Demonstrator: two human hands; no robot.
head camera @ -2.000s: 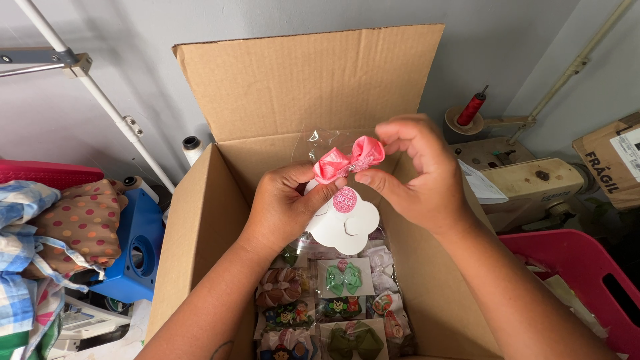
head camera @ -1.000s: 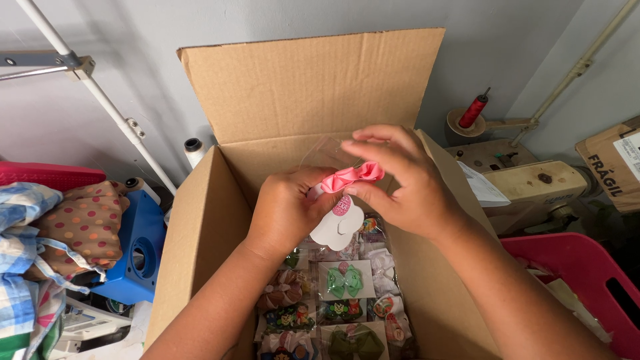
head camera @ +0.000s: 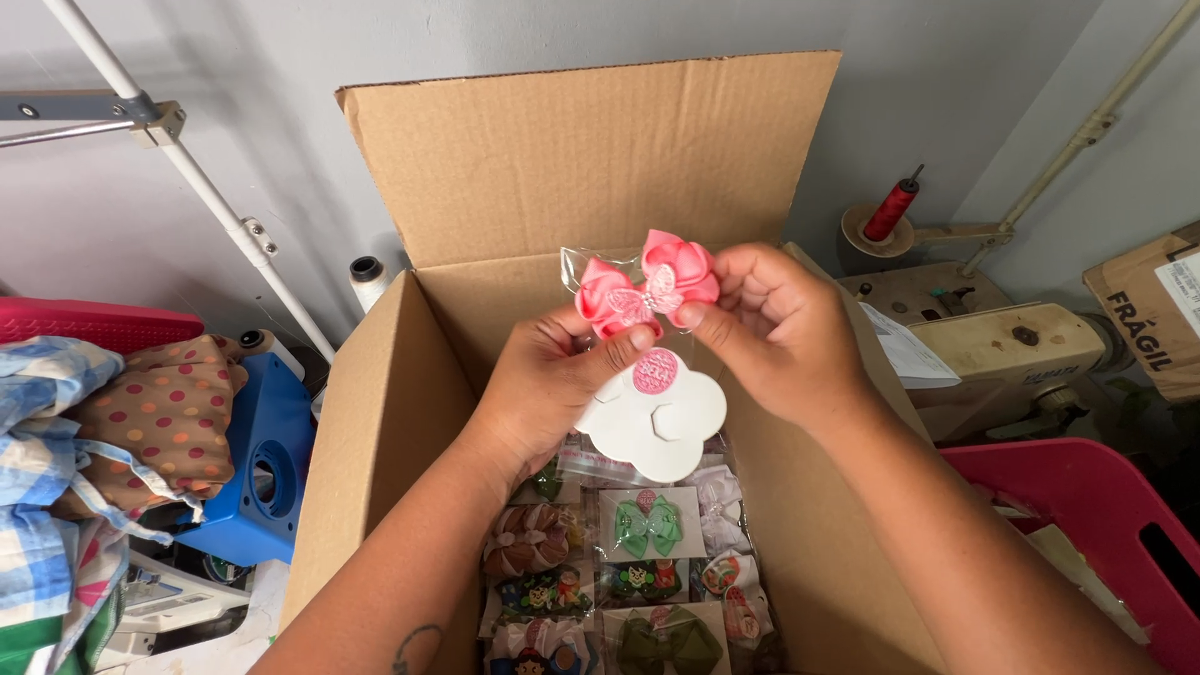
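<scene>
Both hands hold a pink ribbon hair bow [head camera: 647,286] with a butterfly-shaped centre above the open cardboard box [head camera: 600,159]. My left hand [head camera: 553,375] pinches its left loop and lower edge, thumb in front. My right hand [head camera: 769,323] grips the right loop between thumb and fingers. Just below the bow, by my left hand, is a white flower-shaped card [head camera: 661,431] with a round pink sticker and cut slots; how it is held is partly hidden. Clear plastic film [head camera: 586,267] shows behind the bow. Packaged bows, among them a light green bow [head camera: 649,525] and an olive bow [head camera: 667,642], lie inside the box.
Left of the box are a blue plastic part [head camera: 267,459], dotted brown fabric [head camera: 155,412] and a dark-topped thread cone [head camera: 367,279]. A sewing machine [head camera: 1008,352], a red thread spool [head camera: 891,211] and a crimson plastic basket [head camera: 1050,459] stand right. Another cardboard box [head camera: 1139,328] is beyond.
The bow has turned from a folded, edge-on view to its front with both loops spread. The fingers of my right hand have closed in on its right loop.
</scene>
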